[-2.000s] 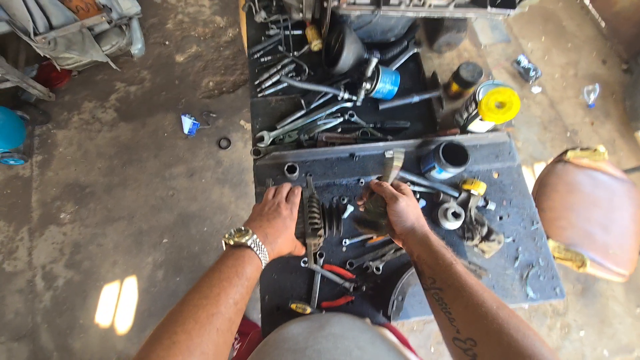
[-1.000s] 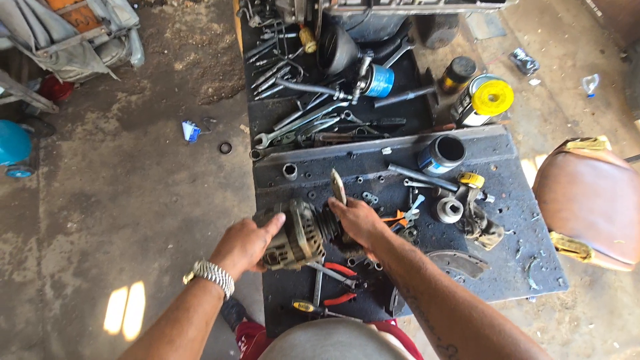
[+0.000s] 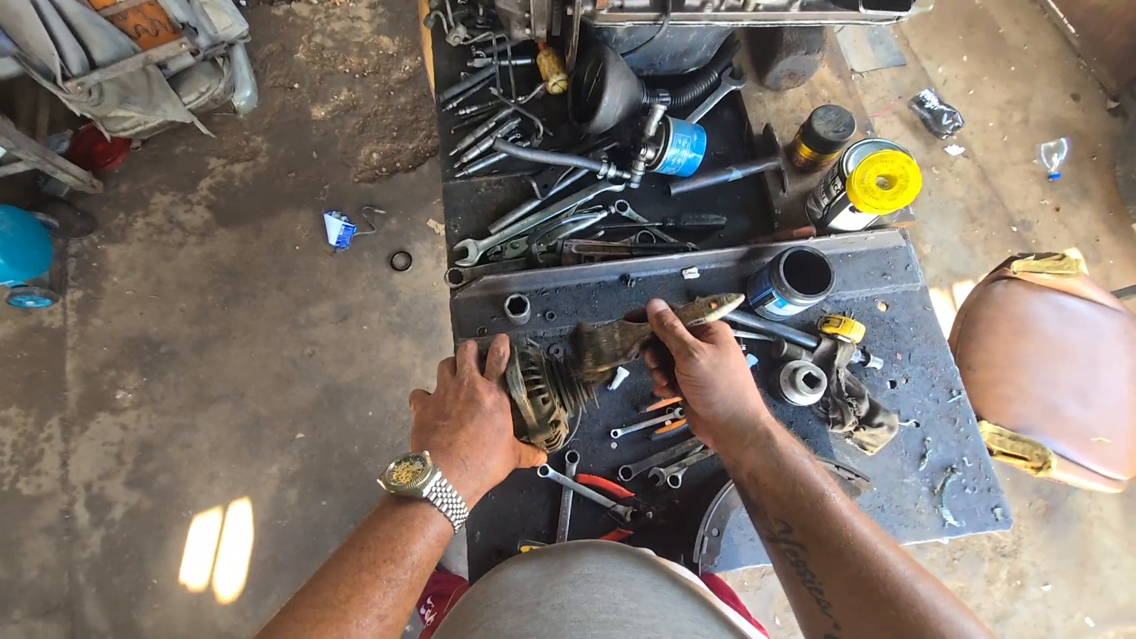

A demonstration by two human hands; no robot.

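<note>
My left hand [image 3: 470, 422] grips the body of an alternator [image 3: 537, 395], a metal housing with slotted vents and a ribbed pulley on its right side. My right hand [image 3: 701, 368] is closed around a brush [image 3: 612, 346] with a pale handle end and dirty bristles, held just right of the pulley. Whether the bristles touch the pulley cannot be told. Below the alternator lie combination wrenches [image 3: 565, 497] and red-handled pliers [image 3: 603, 486]. A small wrench [image 3: 646, 423] lies under my right hand.
A hex socket [image 3: 516, 308], an open blue can [image 3: 792, 282], a large socket [image 3: 802, 382], a yellow tape measure [image 3: 841, 328] and a rag [image 3: 856, 399] are on the bench. Behind are many wrenches [image 3: 537, 222], a funnel [image 3: 608, 89] and a yellow-lidded can [image 3: 883, 182]. A brown padded seat [image 3: 1047, 373] stands at right.
The alternator has been turned in my left hand since one second ago, its pulley side now showing more. My right hand with the brush has moved slightly away from it, to the right.
</note>
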